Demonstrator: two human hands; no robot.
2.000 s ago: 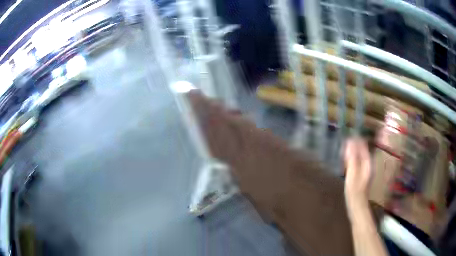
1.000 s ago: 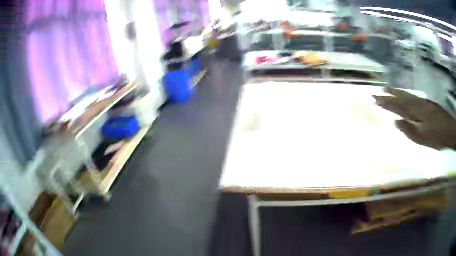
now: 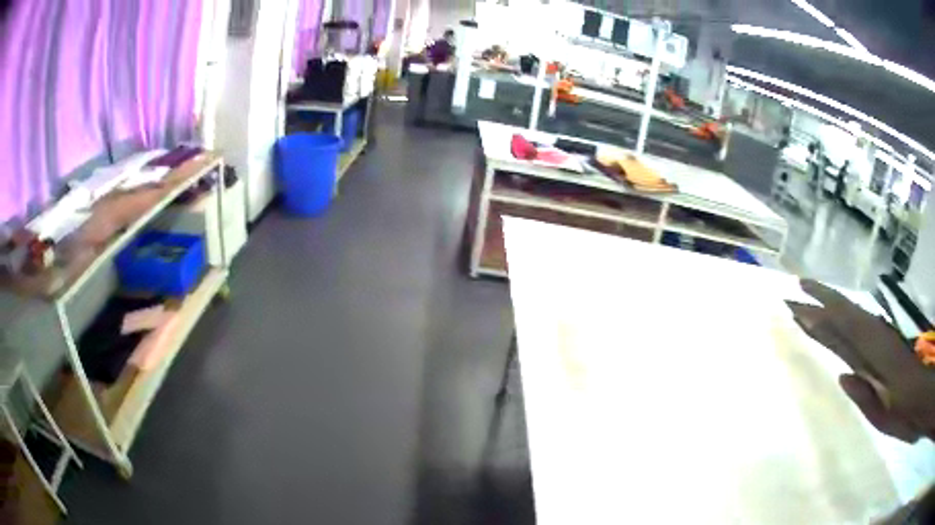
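Neither of my hands is in the picture. A large white-topped table [image 3: 656, 379] lies nearest in front of me, from the middle to the right, its near part cut off by the lower edge. A dark brown leather hide [image 3: 871, 344] lies on its far right part, with a wavy outline, cut off by the right edge.
A white-framed shelf table [image 3: 133, 410] stands at the left with a blue bin [image 3: 164, 263]. A blue barrel [image 3: 308, 172] stands beyond it. Grey floor [image 3: 328, 349] runs between. Another table [image 3: 718, 195] behind the white one holds red and orange-yellow pieces [image 3: 634, 171]. Purple curtains hang left.
The view has swung from the brown leather and rack to the white table and aisle. My hand, seen earlier at the right, is gone from view. The white table now appears closer.
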